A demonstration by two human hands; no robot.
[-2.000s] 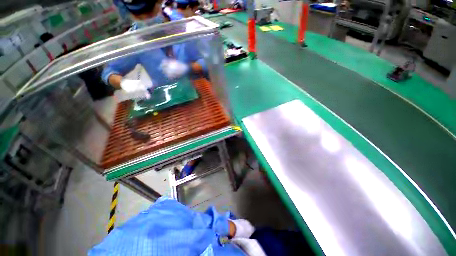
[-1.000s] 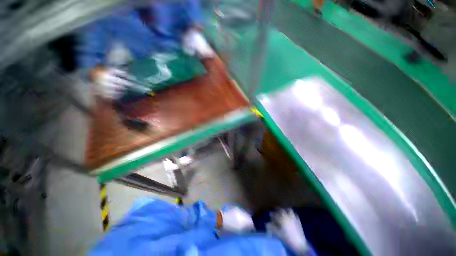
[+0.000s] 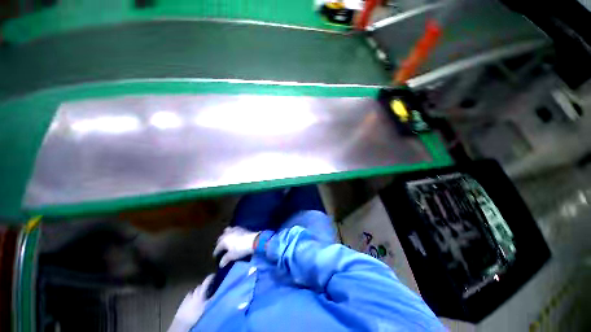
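My right hand (image 3: 234,246), in a white glove with a blue band at the wrist, rests over my lap near the lower middle of the view. Its fingers are bent and it holds nothing that I can see. My left hand (image 3: 192,307), also in a white glove, is lower and further left, partly cut off by the bottom edge and beside my blue sleeve; whether it holds anything I cannot tell. The long shiny metal bench plate (image 3: 214,146) lies in front of me on the green bench. Both hands are below and off the plate.
A black tote (image 3: 415,254) with black pallets and a pale green plate stands at the right, beside a white carton (image 3: 370,228). A small black parts tray (image 3: 403,111) with a yellow item sits at the bench's right end. The dark green conveyor belt (image 3: 194,52) runs behind.
The view has swung right, away from the neighbour's brown rack and onto the bench plate, the parts tray and the tote. My hands remain low near my lap.
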